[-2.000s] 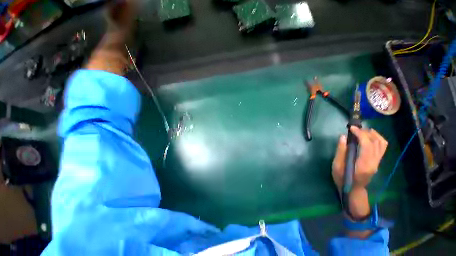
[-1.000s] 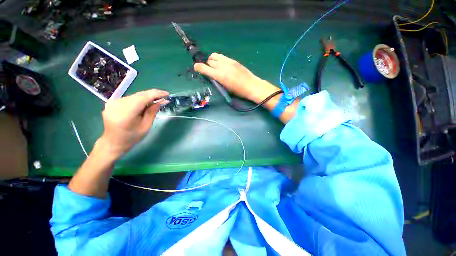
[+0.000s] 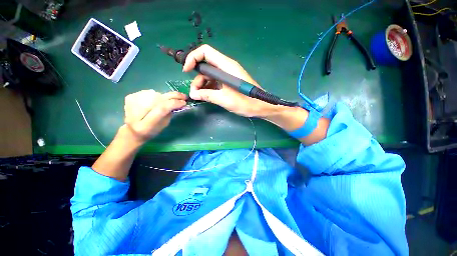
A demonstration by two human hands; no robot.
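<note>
A green circuit board (image 3: 181, 87) is held between my two hands above the mat, its plain green face partly showing. My left hand (image 3: 152, 111) grips its left and near edge. My right hand (image 3: 220, 82) has its fingertips at the board's near right edge and also holds the soldering iron (image 3: 225, 77), its tip pointing to the upper left, away from the board. A dark spot shows at my fingertips; I cannot tell what it is. Thin solder wire (image 3: 90, 129) curls from the left of my left hand, across my lap and up below my right hand.
A white parts tray (image 3: 118, 71) full of black pieces and a white square (image 3: 133, 30) are upper left. Small black components (image 3: 195, 20) lie beyond the iron. Nippers (image 3: 343, 30) and a blue reel (image 3: 383, 47) are upper right. A black bin (image 3: 435, 100) stands far right, a fan (image 3: 32, 61) far left.
The board now shows its plain green face. My right hand has come down to the board with the iron still in it. Earlier, my left arm reached far forward and the board was not seen.
</note>
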